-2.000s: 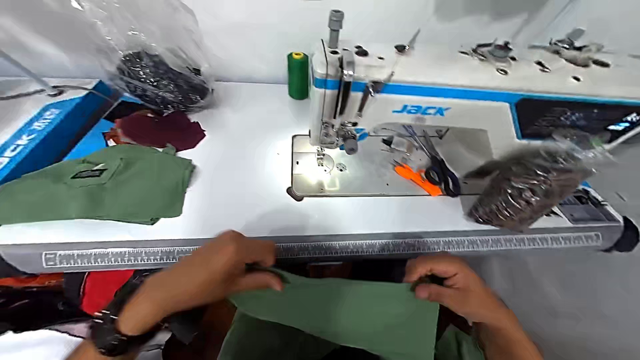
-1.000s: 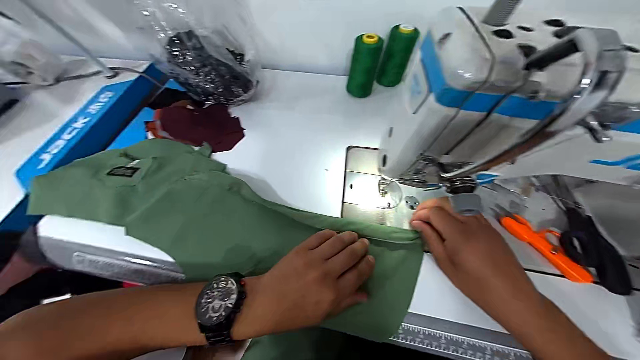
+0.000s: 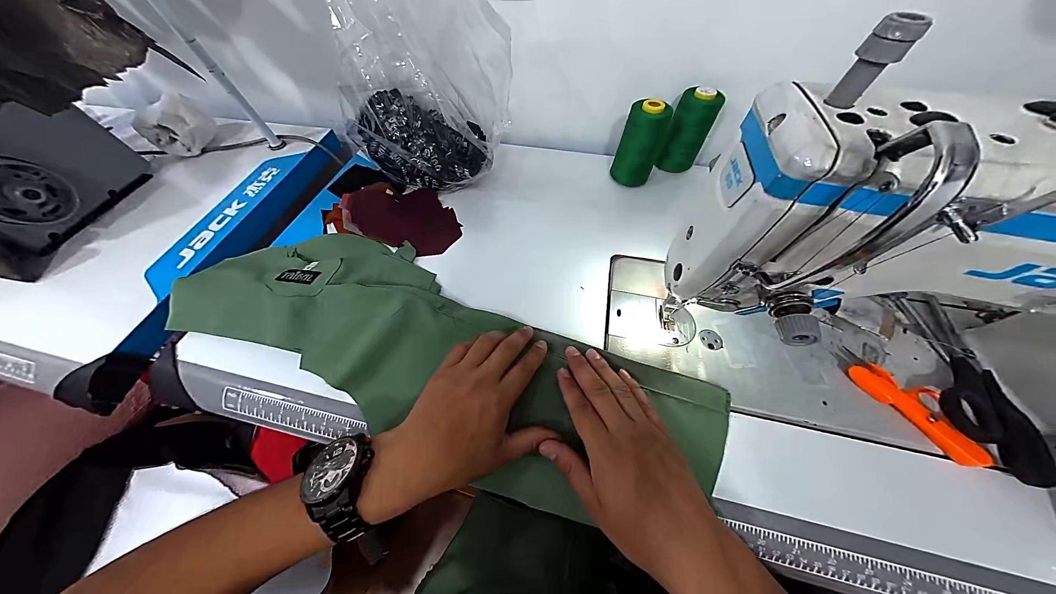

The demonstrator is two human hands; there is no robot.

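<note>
Green fabric point(image 3: 371, 330) with a black label and a folded seam along its far edge lies across the front of the sewing table. Both hands rest flat on it, side by side, thumbs almost touching. My left hand point(image 3: 470, 404), below a black wristwatch point(image 3: 332, 478), presses near the seam. My right hand point(image 3: 619, 437) presses just right of it, its fingertips at the seam. Neither hand grips the cloth. Beyond the fabric's right part stand the presser foot and needle point(image 3: 670, 318) of a Jack sewing machine point(image 3: 825, 165).
Two green thread cones point(image 3: 642, 142) stand at the back. Orange-handled thread snips point(image 3: 920, 412) and black-handled scissors point(image 3: 990, 417) lie right of the needle. Maroon fabric scraps point(image 3: 408, 219) and a clear plastic bag point(image 3: 429, 107) are at the back left. A ruler strip point(image 3: 841, 557) runs along the front edge.
Two seconds ago both hands held green cloth at the front edge. One second ago my right hand was beside the needle, holding the cloth's far corner; it has moved left and now lies flat beside my left hand.
</note>
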